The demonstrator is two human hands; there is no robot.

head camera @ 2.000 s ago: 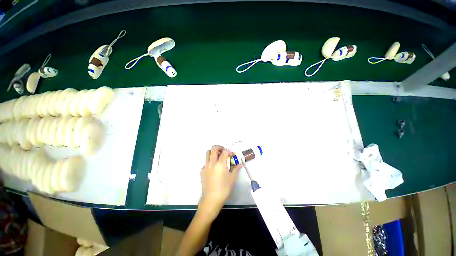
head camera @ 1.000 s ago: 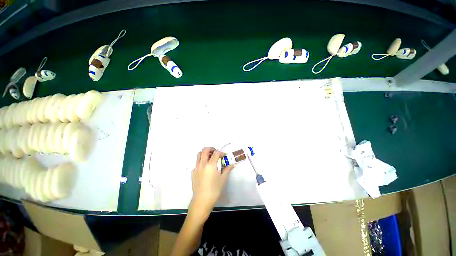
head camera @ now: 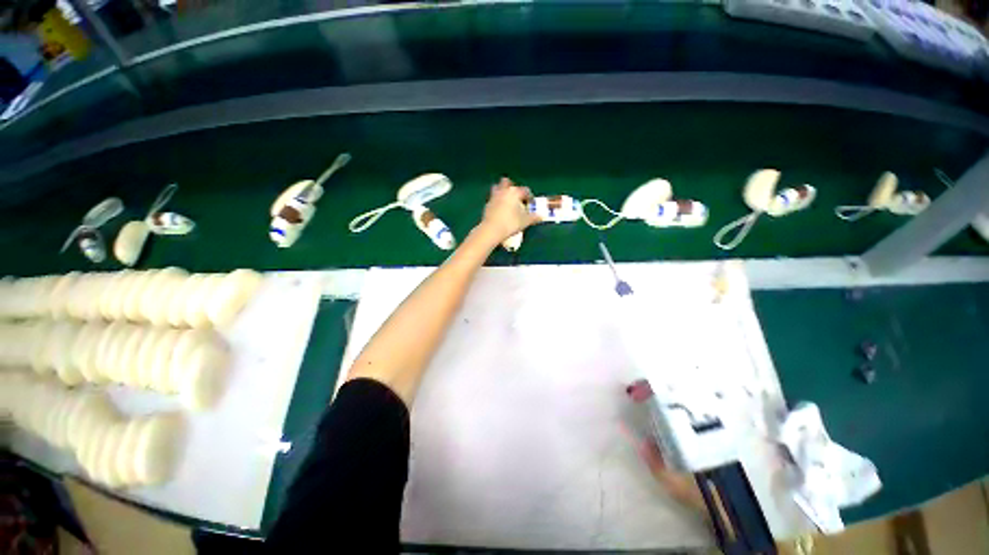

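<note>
My left hand [head camera: 505, 213] is at the green belt beyond the sheet, its fingers closed on the end of a striped body piece [head camera: 555, 208] with a brown block and blue bands. A cream part shows just below the fingers. My right hand [head camera: 664, 468] is partly hidden under and behind the glue dispensing gun [head camera: 694, 421] and holds it over the right part of the white work sheet [head camera: 510, 379]. The gun's white barrel blends into the sheet. Its needle [head camera: 612, 267] with a blue-grey base points toward the belt, apart from the striped piece.
Corded item sets [head camera: 423, 206] lie spaced along the green belt [head camera: 477, 141] on both sides of my left hand. Stacked cream ovals [head camera: 119, 352] stand in three rows at left. A crumpled tissue [head camera: 826, 466] and small dark bits [head camera: 867, 362] lie at right. A metal post [head camera: 933, 230] slants at the right edge.
My left hand has moved forward from the sheet to the belt with the striped piece. The gun has pulled away from the piece, and my right hand now shows. The view has tilted up.
</note>
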